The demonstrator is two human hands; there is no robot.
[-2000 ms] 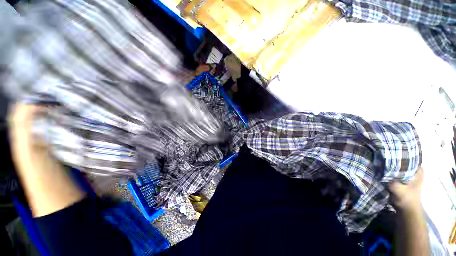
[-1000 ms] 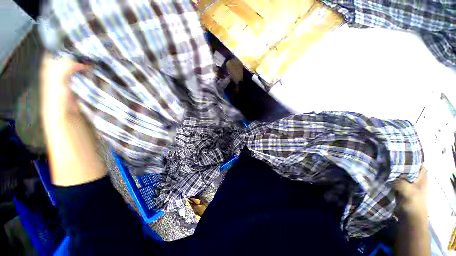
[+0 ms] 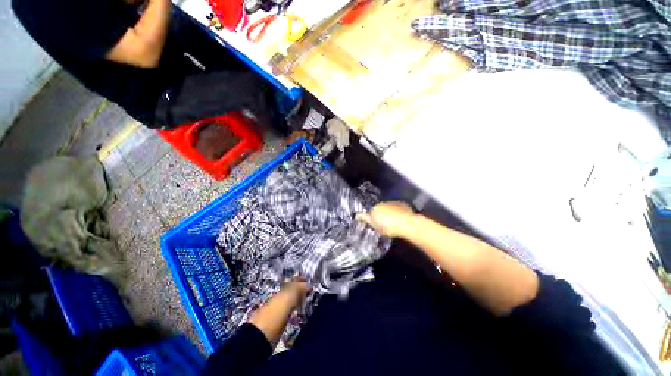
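A heap of plaid shirt pieces [image 3: 279,213], dark and white checked, lies in a blue plastic crate [image 3: 197,294] on the floor. My right hand [image 3: 391,219] reaches down from the right and grips plaid cloth at the crate's right side. My left hand [image 3: 296,289] is at the near side of the same heap, small and partly blurred against the cloth. Its fingers are not clear, so I cannot tell if it holds cloth.
A white machine table [image 3: 500,147] with a brown taped extension [image 3: 368,66] runs along the right. More plaid shirts [image 3: 544,37] lie at its back. Scissors [image 3: 278,28] are at the top. A person sits by a red stool [image 3: 217,143]. Olive cloth [image 3: 66,209] and other blue crates are left.
The plaid piece that was spread between my raised left hand and my right hand at the table is down in the crate. Both hands have moved down to the crate.
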